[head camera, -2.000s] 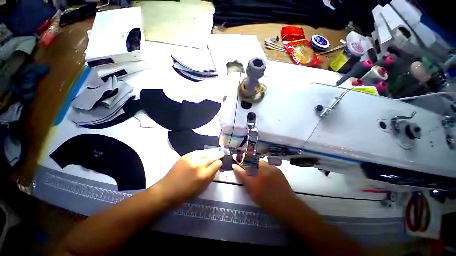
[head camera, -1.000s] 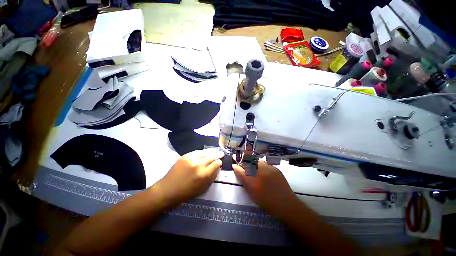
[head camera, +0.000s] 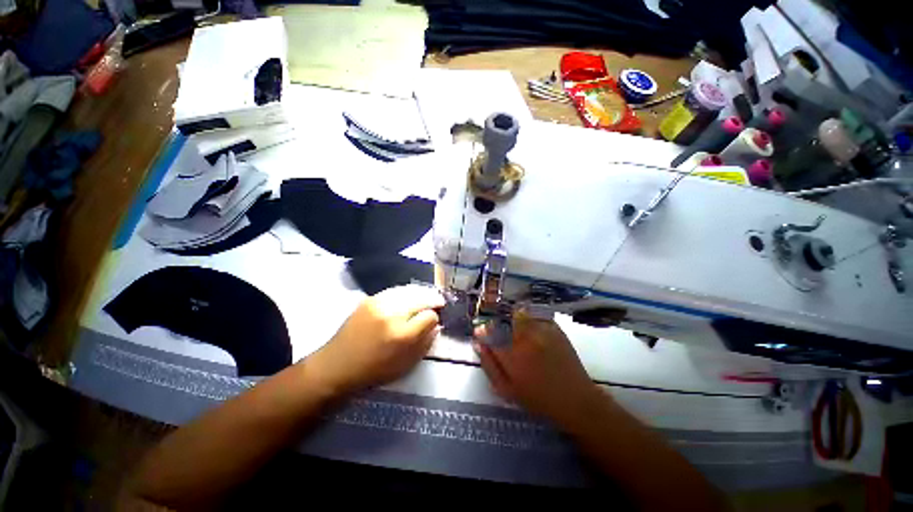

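A dark panel (head camera: pixel 458 318) lies under the needle end of the white sewing machine (head camera: pixel 591 240). My left hand (head camera: pixel 388 335) is on the panel's left side, fingertips close to the presser foot (head camera: pixel 485 306). My right hand (head camera: pixel 531 358) is on its right side, its fingertips partly hidden by the foot and machine parts. Both hands seem to hold the panel; its edges are partly covered. More dark fabric (head camera: pixel 385 272) shows behind my left hand. A curved dark panel (head camera: pixel 205 312) lies flat at the left, and another (head camera: pixel 350 222) lies behind my left hand.
A stack of grey-white pieces (head camera: pixel 205 205) is at the left, with curved strips (head camera: pixel 385 137) and a white box (head camera: pixel 232 75) behind. Scissors (head camera: pixel 836 420) lie at the right. Thread cones (head camera: pixel 749 146) stand back right, near a red-yellow packet (head camera: pixel 599 95).
The dark fabric behind my left hand has shifted a little and looks blurred. My hands stay by the presser foot, the left slightly further back. The machine head appears slightly further left in view.
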